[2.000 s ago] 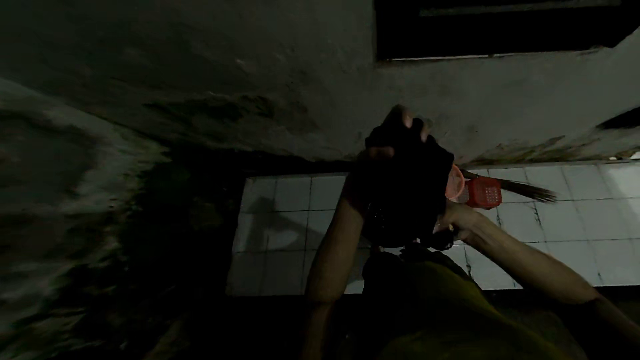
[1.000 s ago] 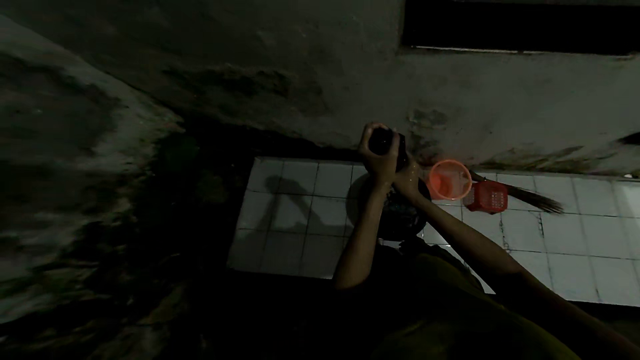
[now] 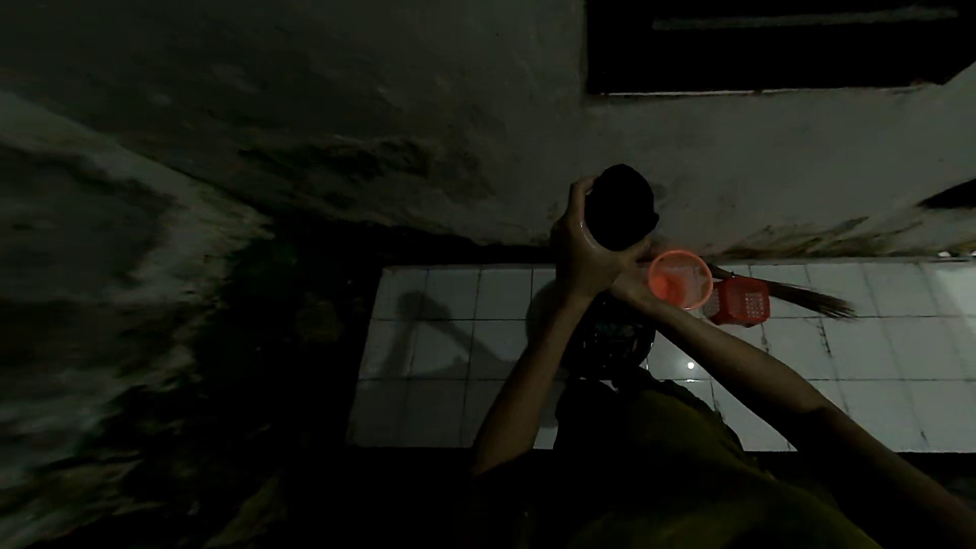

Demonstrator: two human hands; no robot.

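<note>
A bunched dark cloth-like item (image 3: 621,207) is held up between my two hands, its exact kind hidden by the dim light. My left hand (image 3: 583,248) grips it from the left and below, fingers curled around its side. My right hand (image 3: 631,280) meets the left hand at the item's lower edge, its fingers mostly hidden. Beneath my hands sits a dark round basin (image 3: 614,335) with dark contents, on the white tiles. An orange plastic container (image 3: 680,280) stands just right of my right hand.
A red perforated plastic basket (image 3: 741,300) lies right of the orange container, with a stick broom (image 3: 808,297) behind it. White floor tiles (image 3: 438,347) form a ledge with a dark edge. A stained wall (image 3: 488,152) rises beyond, with a dark opening (image 3: 762,53) at upper right.
Two seconds ago the dark item hung wide between my spread hands; one second ago it was bunched small. Now it is still bunched, and my hands are close together.
</note>
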